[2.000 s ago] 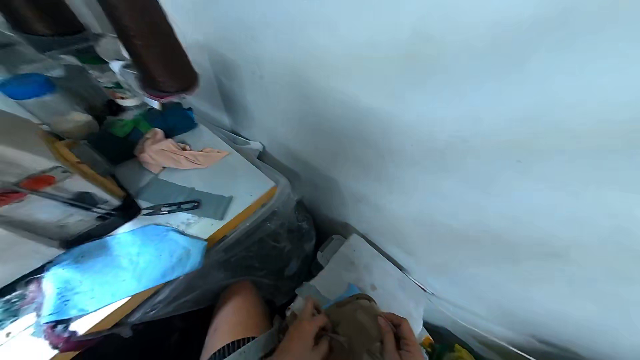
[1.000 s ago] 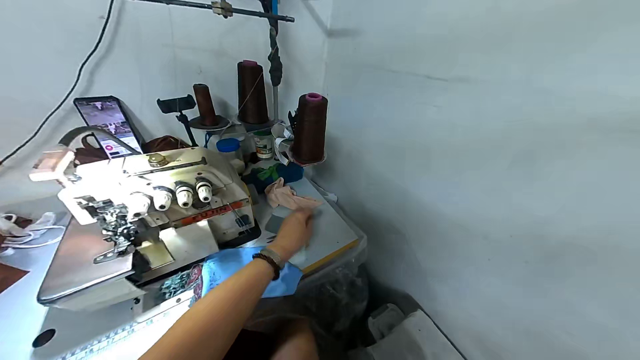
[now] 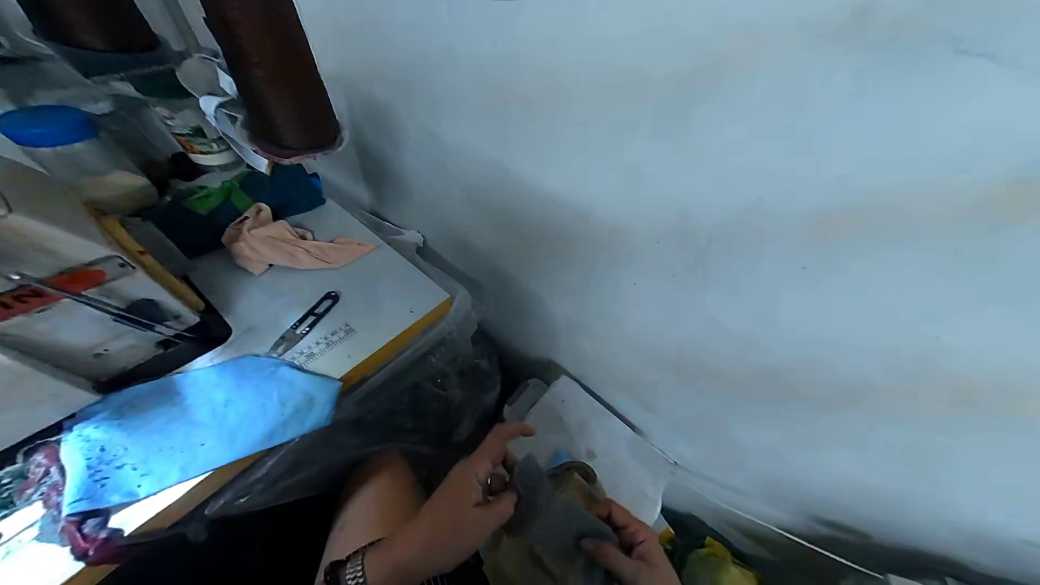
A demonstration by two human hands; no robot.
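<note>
A piece of grey fabric (image 3: 556,512) is stretched between my two hands, low in the view. My left hand (image 3: 471,508), with a ring and a wristwatch, pinches its left edge between thumb and fingers. My right hand (image 3: 630,544) grips its lower right part. Brownish fabric (image 3: 516,556) lies beneath the grey piece, partly hidden by it. Thread snips (image 3: 305,323) rest on the sewing table (image 3: 382,301), by a printed ruler scale. Light blue fabric (image 3: 203,422) lies over the table's front edge.
Peach fabric (image 3: 284,242) and dark blue and green cloth (image 3: 244,203) lie at the table's back. Brown thread cones (image 3: 276,77), a blue-lidded jar (image 3: 73,154) and a sewing machine (image 3: 49,325) stand left. A wall (image 3: 731,203) is at right, with a white board (image 3: 601,439) below.
The grey piece beside the snips two seconds ago is gone from there. One second ago a hand reached onto the table; both hands are now low, holding grey fabric. The view has swung down.
</note>
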